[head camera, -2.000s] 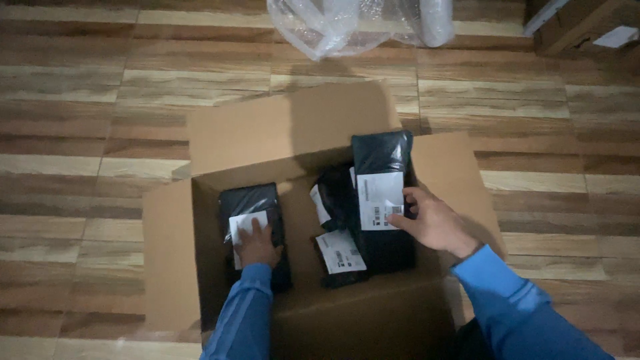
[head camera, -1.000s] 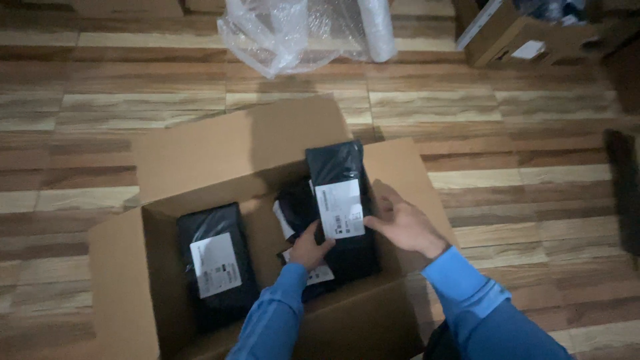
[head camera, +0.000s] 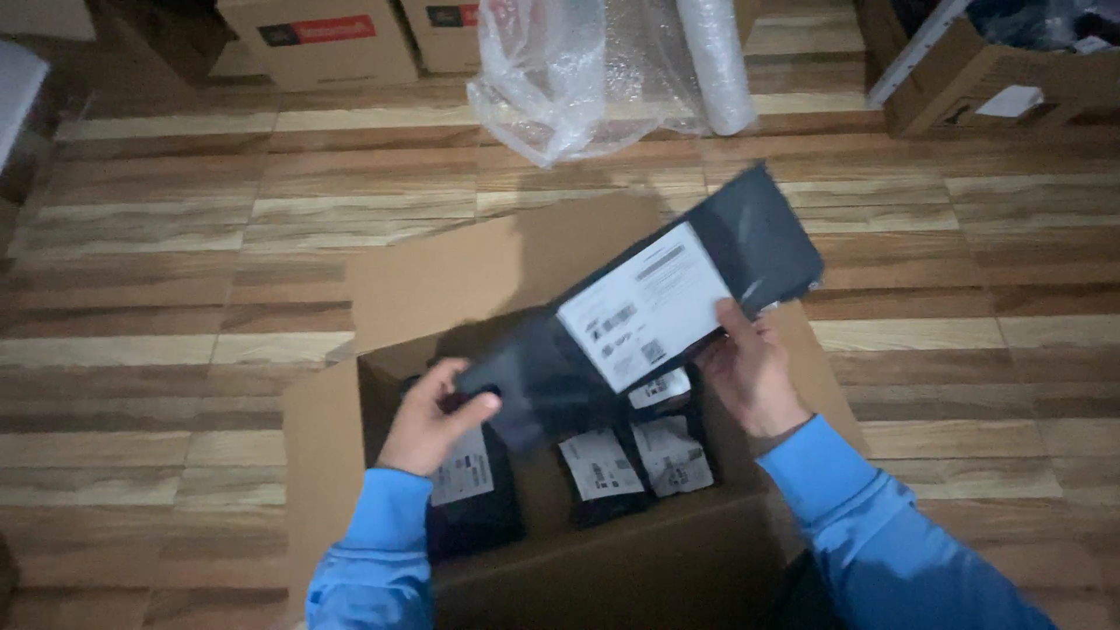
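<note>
A long black plastic mailer bag (head camera: 752, 236) with a white printed label is held tilted above an open cardboard box (head camera: 437, 280). My left hand (head camera: 437, 416) grips its lower left end, and my right hand (head camera: 752, 367) pinches its lower right edge with the thumb on top. Inside the box, another labelled black package (head camera: 481, 516) lies at the left, partly under my left hand. Smaller black packages (head camera: 604, 472) with white labels sit at the right, one of them (head camera: 674, 455) against its neighbour. The held mailer hides part of the box's inside.
Bubble wrap (head camera: 577, 87), with a rolled part (head camera: 717, 70), lies on the wood-patterned floor beyond the box. Closed cardboard boxes (head camera: 324, 52) stand at the back left. Another cardboard box (head camera: 971, 79) holding plastic-wrapped items is at the back right.
The long mailer, upright at the box's right side before, is now lifted and tilted between both hands. My left hand has moved to its left end. Smaller packages beneath it now show.
</note>
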